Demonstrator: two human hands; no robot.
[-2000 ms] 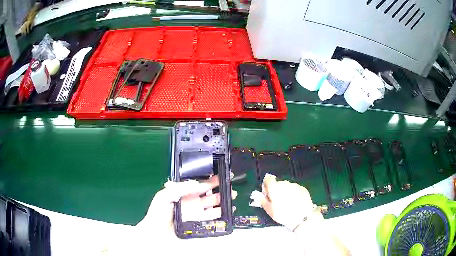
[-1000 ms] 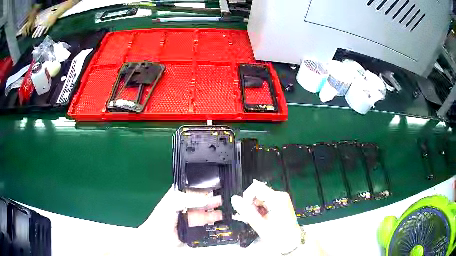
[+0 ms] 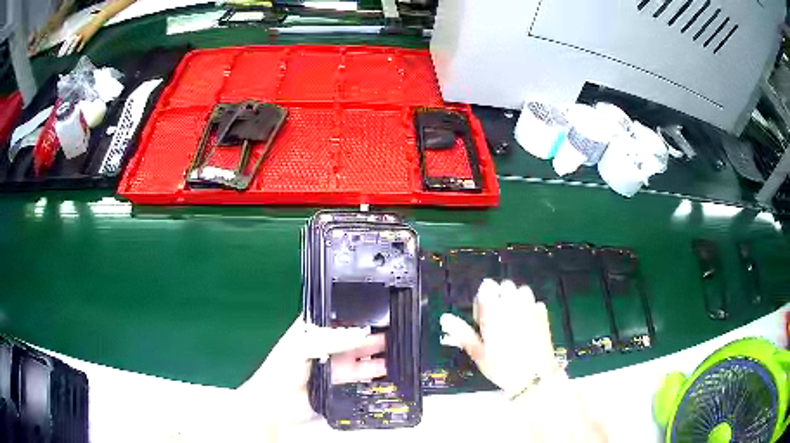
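Observation:
My left hand (image 3: pixel 299 363) holds a fanned stack of black phone middle frames (image 3: pixel 351 251) upright above the bench edge, its fingers showing through the opening of the front one. A dark shiny patch sits across that opening. My right hand (image 3: pixel 463 333) is just right of the stack, over the row of overlapping frames laid on the green surface (image 3: pixel 580 294). Its thumb and fingers are apart and I see nothing held in it. Part of the row is hidden behind it. Both hands and the near bench edge are overexposed.
A red tray (image 3: pixel 307 197) behind holds several frames. A black side tray (image 3: pixel 52 177) with a bottle and bags is at upper left, a light-grey machine (image 3: pixel 589 52) and white rolls (image 3: pixel 598 143) at upper right, a green fan (image 3: pixel 723 402) at lower right. Another person's arm (image 3: pixel 95 26) shows at upper left.
The held stack looks thicker and has moved slightly right. My right hand has moved from the stack's edge to over the row and opened. The laid frames have shifted left.

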